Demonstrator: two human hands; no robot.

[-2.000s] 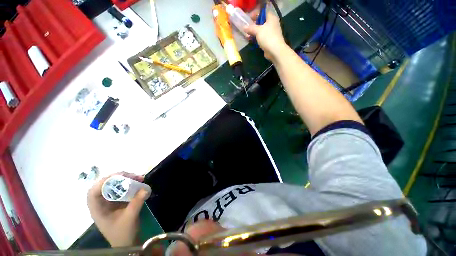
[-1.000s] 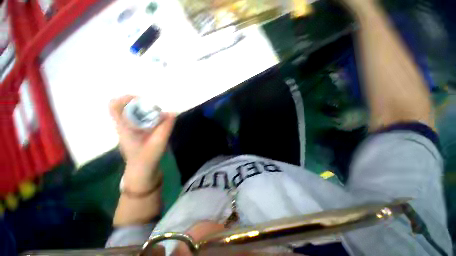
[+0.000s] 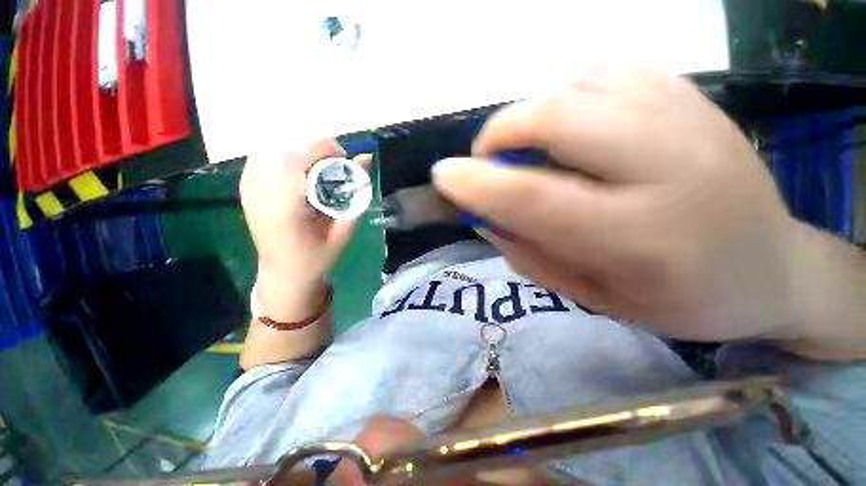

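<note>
My left hand [image 3: 290, 214] holds the white device housing [image 3: 339, 189] over my lap, its round open end facing up and showing electronics inside. My right hand [image 3: 627, 199] is close to the camera and slightly blurred. It is closed on diagonal cutters [image 3: 508, 157] with blue handles. Their grey front part points left at the housing's opening, and a thin tip shows a little right of the rim. I cannot tell whether the cutters touch the housing. The fingers hide much of the handles.
The white sheet [image 3: 275, 90] lies on the bench ahead, with small loose subassemblies [image 3: 340, 32] on it. The red slotted tray [image 3: 157, 119] at the left holds slim white units [image 3: 107, 47]. A black box-like object [image 3: 142, 327] stands at lower left. A blurred gold bar [image 3: 589, 418] crosses low in view.
The view has swung round and the compartment box has left it. My right hand has come from the far bench edge to beside the housing, with the cutters. My left hand still holds the housing.
</note>
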